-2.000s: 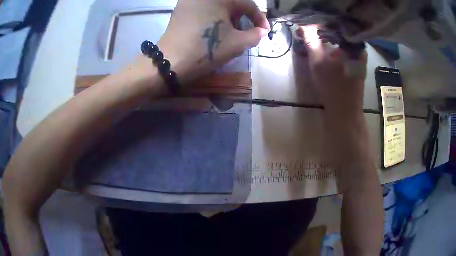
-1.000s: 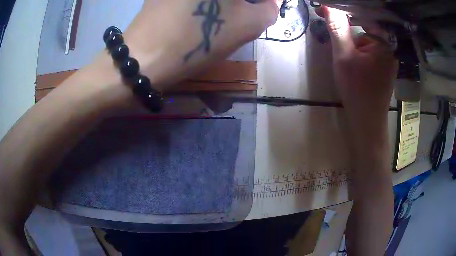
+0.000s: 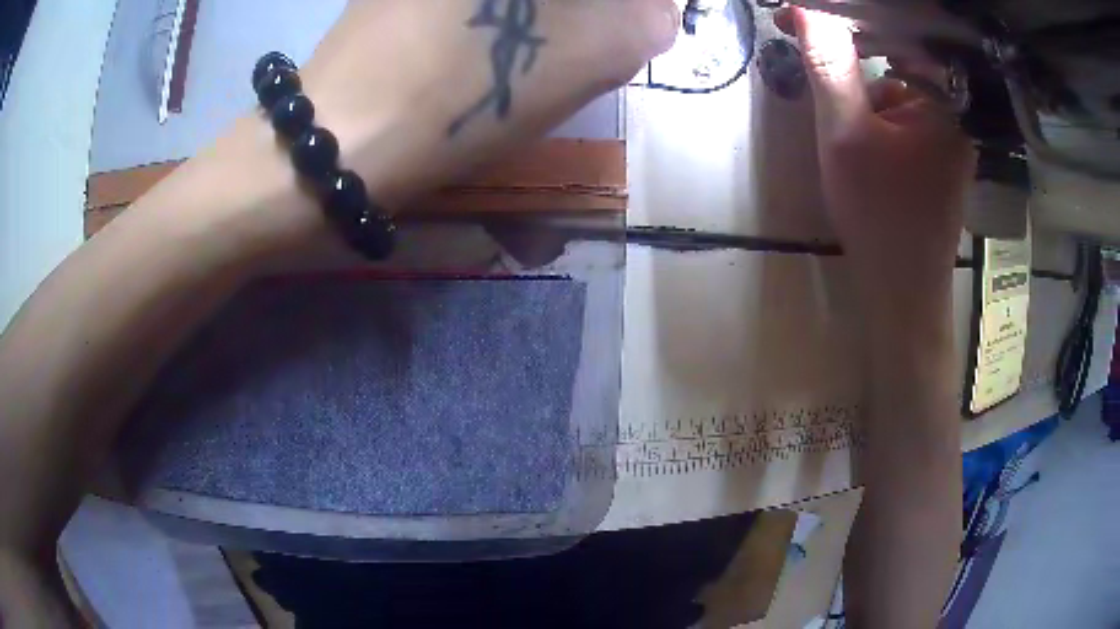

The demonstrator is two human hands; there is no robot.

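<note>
My left hand (image 3: 577, 43) reaches over the template to the lit needle area (image 3: 706, 47), its fingers cut off by the top edge. My right hand (image 3: 890, 123) is under the machine head (image 3: 1056, 86), right of the bright spot, index finger pointing up; the other fingers are curled and partly hidden. Whether either hand holds anything, such as thread, cannot be seen. The clear template (image 3: 599, 369) lies on the bed, with a grey-blue fabric piece (image 3: 393, 381) in its lower outline, a red edge strip (image 3: 430, 277) on top and a brown strip (image 3: 528, 178) across the middle.
A phone with a bright screen (image 3: 1003, 307) lies at the right, beside a black cable or scissor-like item (image 3: 1081, 332). A printed ruler (image 3: 737, 442) runs along the front edge. Blue material (image 3: 1001, 473) hangs below right.
Since two seconds ago the view has moved closer, with the hands nearer the top edge. Over the last second the hands have hardly moved; the template shows slightly higher.
</note>
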